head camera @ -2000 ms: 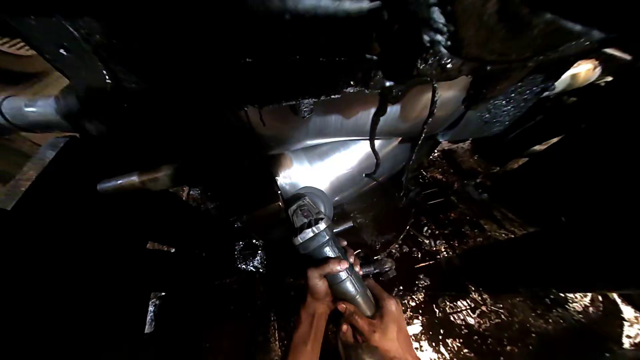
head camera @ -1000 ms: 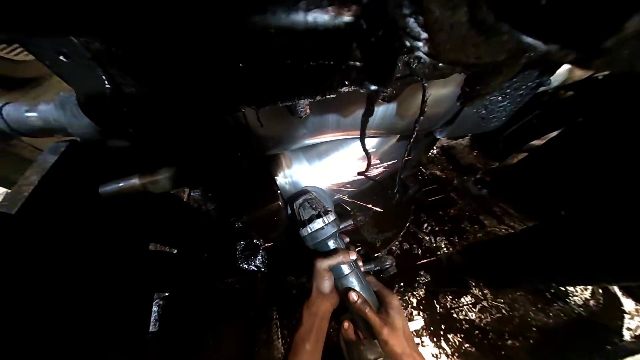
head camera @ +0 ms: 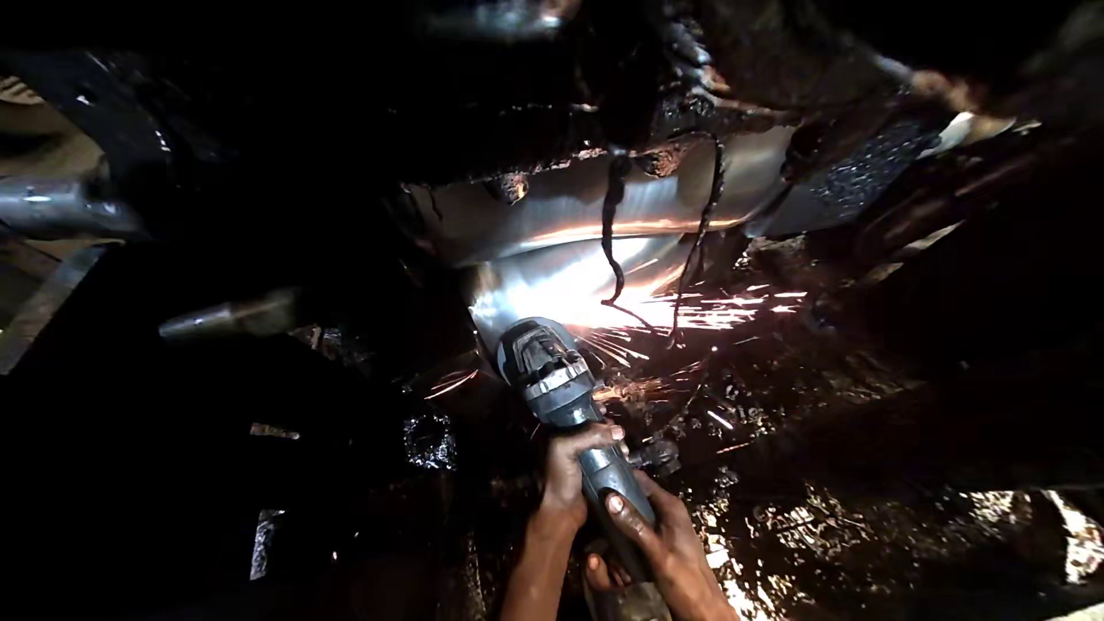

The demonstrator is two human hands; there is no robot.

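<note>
My left hand [head camera: 569, 470] wraps around the front of the body of an angle grinder [head camera: 561, 388], just behind its head. Farther back, near the rear of the tool, my right hand [head camera: 660, 530] is closed on the same body. The grinder's head is against or very close to the lower part of a shiny curved metal surface [head camera: 604, 203]; the exact contact is lost in glare. Bright sparks [head camera: 716, 309] stream to the right from there. Two dark, crusted strands [head camera: 614, 216] hang in front of the metal.
Greasy dark metalwork [head camera: 871, 172] surrounds the curved surface above and at the right. A metal rod end [head camera: 224, 319] juts out at the left, below a thicker metal cylinder [head camera: 52, 205]. Oily, debris-strewn ground [head camera: 811, 526] lies at the lower right.
Sparks, absent two seconds ago and faint one second ago, now spray strongly to the right. Both hands keep their hold on the grinder, whose head has shifted only slightly.
</note>
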